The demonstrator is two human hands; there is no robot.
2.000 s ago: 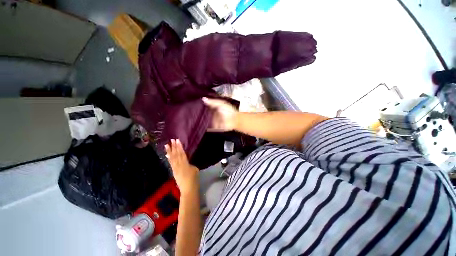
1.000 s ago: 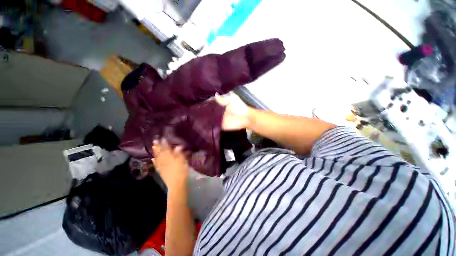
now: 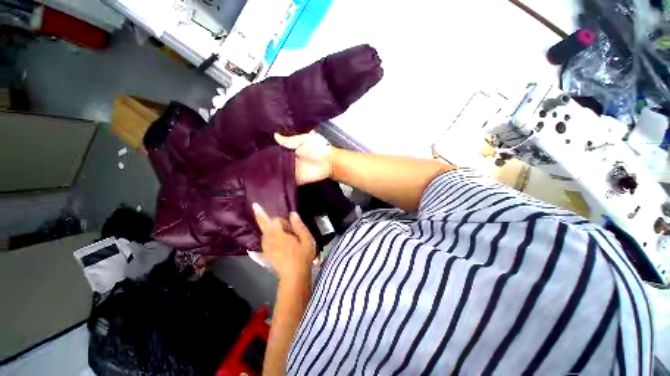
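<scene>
A shiny dark maroon puffer jacket point(image 3: 209, 198) hangs in front of me. Its padded sleeve point(image 3: 301, 95) points up and right over the white table, and its dark collar is at the upper left. A short dark pocket line shows on the front panel. My right hand point(image 3: 312, 158) grips the hem, thumb on the outer shell and fingers partly hidden behind it. My left hand point(image 3: 288, 242) is at the lower part of the hem, fingers spread against the shell; whether it grips the fabric is unclear. Dark lining with a small white label point(image 3: 324, 225) shows beside the hem.
A white table point(image 3: 411, 66) lies beyond the sleeve, with a white sewing machine point(image 3: 580, 154) at the right. A black plastic bag point(image 3: 165, 323), a white packet point(image 3: 103, 263) and a red object point(image 3: 248, 345) are at lower left. A cardboard carton point(image 3: 134, 121) stands behind the collar.
The jacket has shifted left in view and its front panel is now spread flatter. My left hand has moved off the panel towards the hem. My right hand stays on the hem.
</scene>
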